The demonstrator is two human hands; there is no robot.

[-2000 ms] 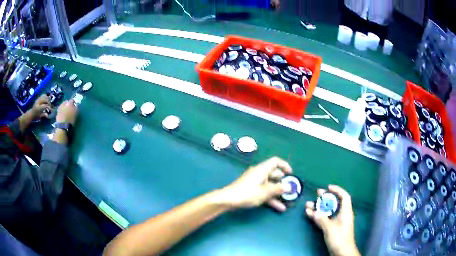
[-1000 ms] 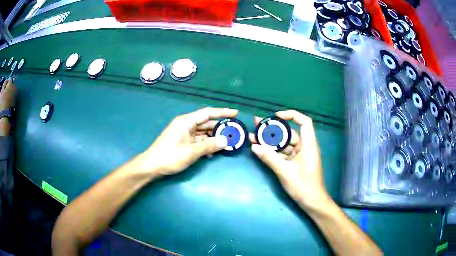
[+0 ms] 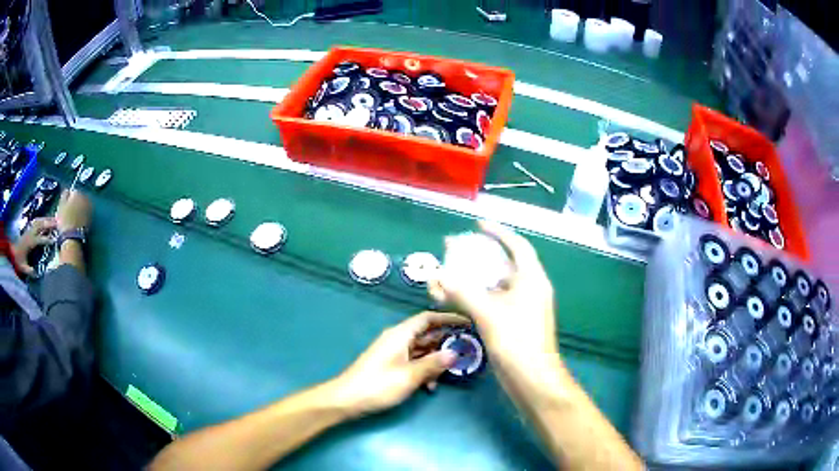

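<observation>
My left hand (image 3: 396, 363) holds a black disc unit (image 3: 463, 355) with a pale ring and dark blue-grey centre, above the green bench, low in the centre of the view. My right hand (image 3: 501, 294) is raised just beyond it and to its right, and holds a disc unit (image 3: 476, 261) whose pale face is bright and washed out. This disc is beside the right end of a spaced row of pale discs (image 3: 370, 266) on the bench. Whether it touches the bench cannot be told.
A red bin (image 3: 386, 156) of discs stands beyond the row. At right are a clear box (image 3: 644, 189) of discs, another red bin (image 3: 745, 189), a squeeze bottle (image 3: 586, 184) and a blister tray (image 3: 676, 350). Another worker's arm (image 3: 66, 276) is at left.
My right hand has moved forward from beside my left hand to the row's right end, its disc tilted differently. My left hand still holds its disc. The view has shifted, showing the red bin again.
</observation>
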